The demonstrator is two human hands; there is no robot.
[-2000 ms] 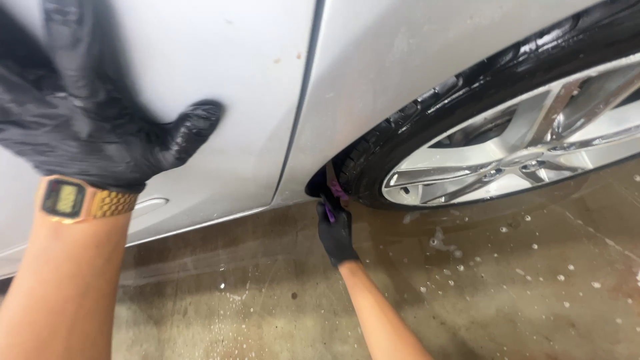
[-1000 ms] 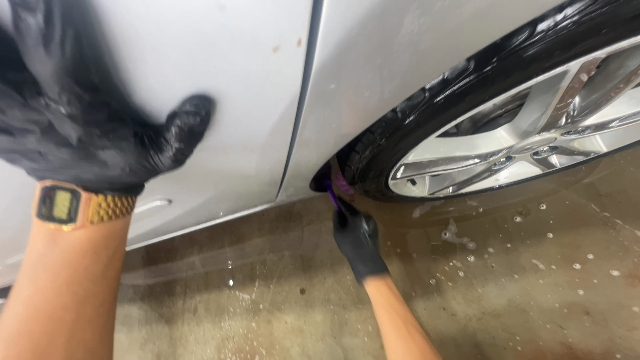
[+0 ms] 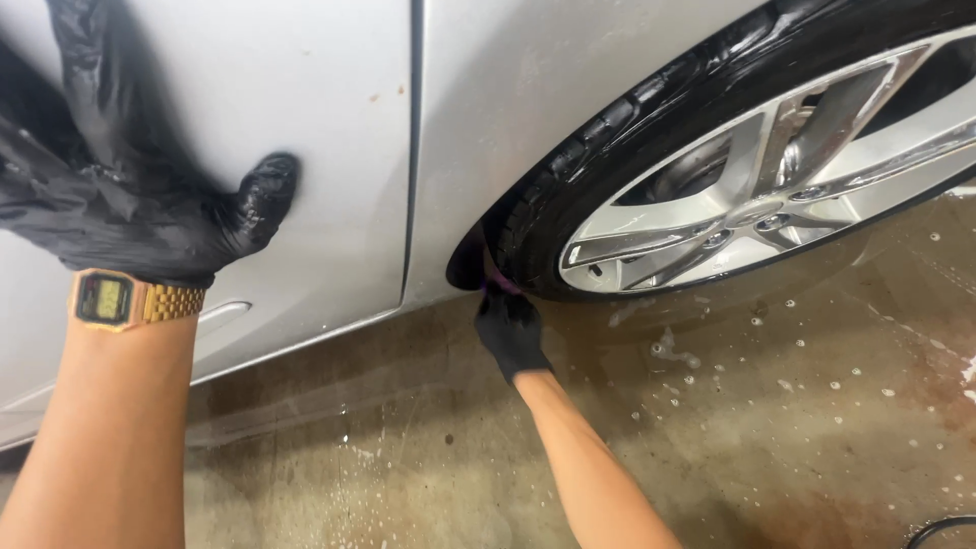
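Note:
My left hand (image 3: 145,168), in a black glove with a gold digital watch at the wrist, lies spread flat against the silver car door (image 3: 335,152). My right hand (image 3: 511,324), gloved in black too, is closed at the lower edge of the wheel arch, beside the tire (image 3: 526,229). It grips a purple object (image 3: 501,284), of which only a small part shows; the rest is hidden by the fingers and the dark gap behind the tire. The tire is black and wet, around a silver alloy wheel (image 3: 755,213).
Below the car's sill runs a wet concrete floor (image 3: 366,473) with scattered foam spots. A dark door seam (image 3: 412,152) parts the door from the body panel (image 3: 473,114). A black hose or cable (image 3: 942,524) curves at the lower right corner.
My left hand stays spread on the door. My right hand stays by the wheel arch and has shifted slightly; less of the purple object shows now than one second ago.

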